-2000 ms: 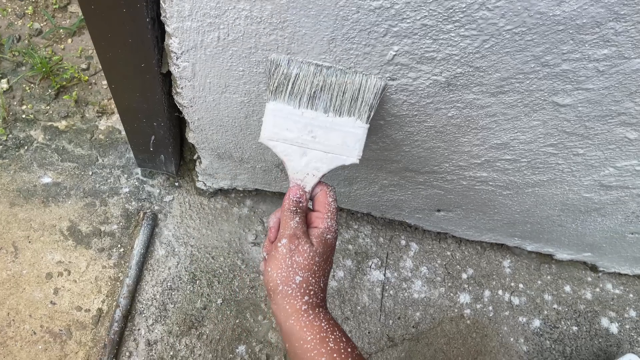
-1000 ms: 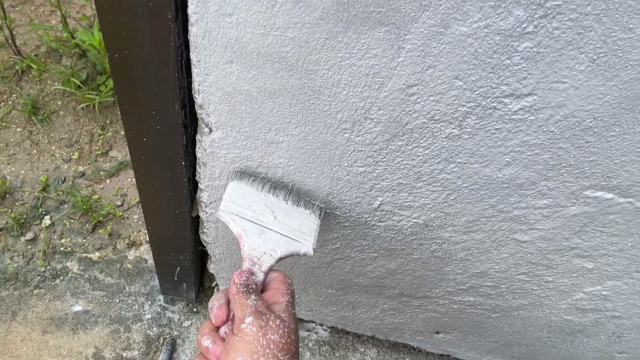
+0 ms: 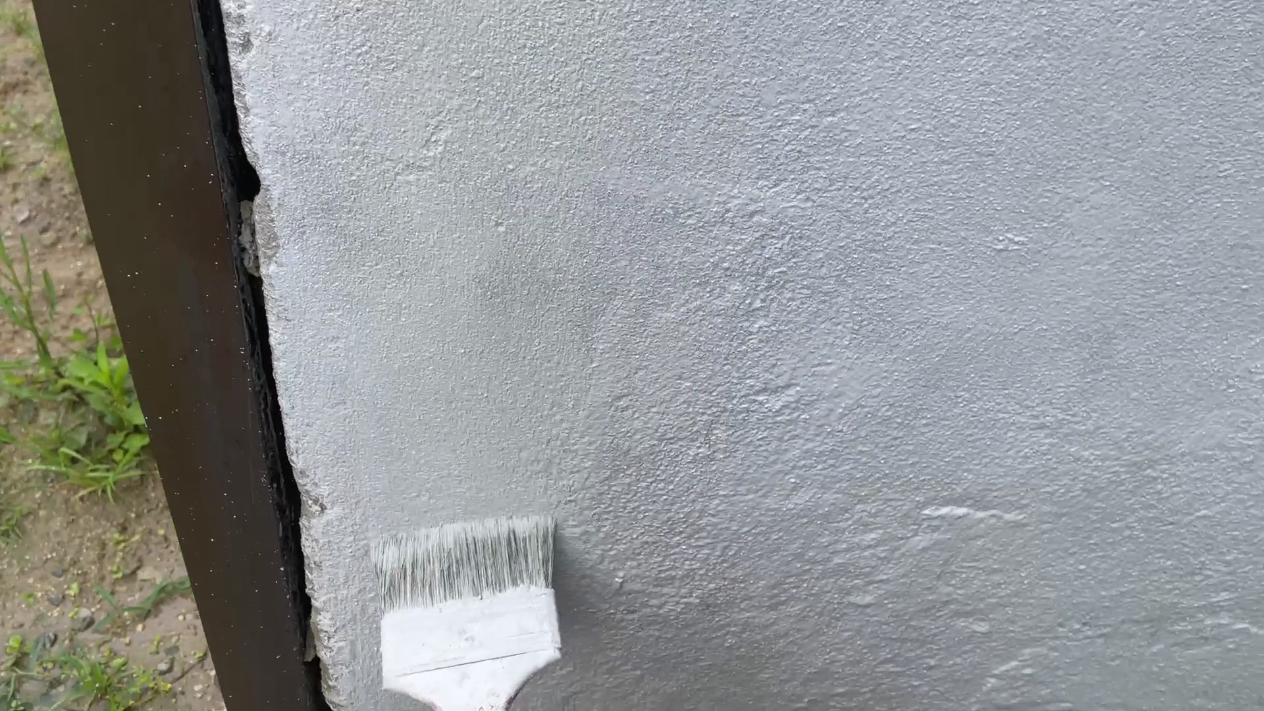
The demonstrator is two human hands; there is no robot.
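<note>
A wide flat paintbrush [image 3: 470,632], coated in white paint, is at the bottom of the view, left of the middle. Its bristles point up and lie against or very near a rough plastered wall [image 3: 770,296] that has a wet, whitish-grey coat. Only the top of the brush's handle shows; the rest is cut off by the lower edge, and no hand is visible on it. Both my left hand and my right hand are out of view.
Left of the wall stands a dark brown post [image 3: 168,296] speckled with white, with a narrow, ragged gap between them. Beyond it lies sandy soil [image 3: 59,543] with small green weeds [image 3: 99,405].
The view has shifted up the wall, so the concrete ground and the hand that held the brush have left the frame. The bristles, bent against the wall a second ago, now look straighter.
</note>
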